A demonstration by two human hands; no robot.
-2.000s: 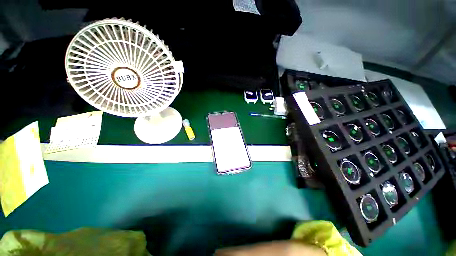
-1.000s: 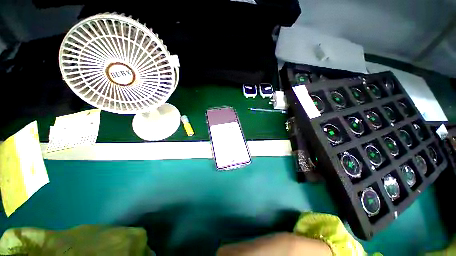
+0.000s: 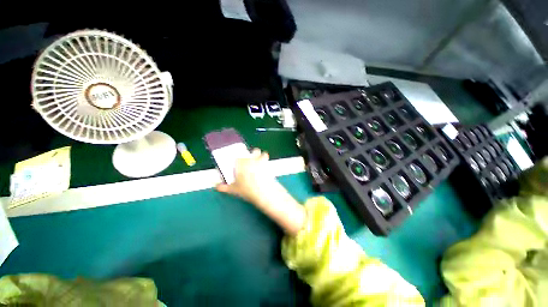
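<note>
The smartphone (image 3: 227, 150) lies across the white strip, its upper screen purple and its lower part white. My right hand (image 3: 255, 180) is on its lower end, with the thumb at the left edge and fingers at the right edge. The hand hides the phone's bottom. My left hand is out of the picture; only its yellow sleeve (image 3: 78, 291) shows at the bottom left.
A foam tray (image 3: 375, 150) of round smartwatches lies tilted to the right, over another tray. A white fan (image 3: 102, 96) stands left. Two small square devices (image 3: 265, 110) lie behind the phone. Another person's yellow sleeve (image 3: 502, 252) and a further tray (image 3: 484, 162) are at right.
The view has shifted, so the fan, phone and trays sit further left in it. My right hand has reached forward from the bottom edge onto the phone. Another person's sleeve now shows at right.
</note>
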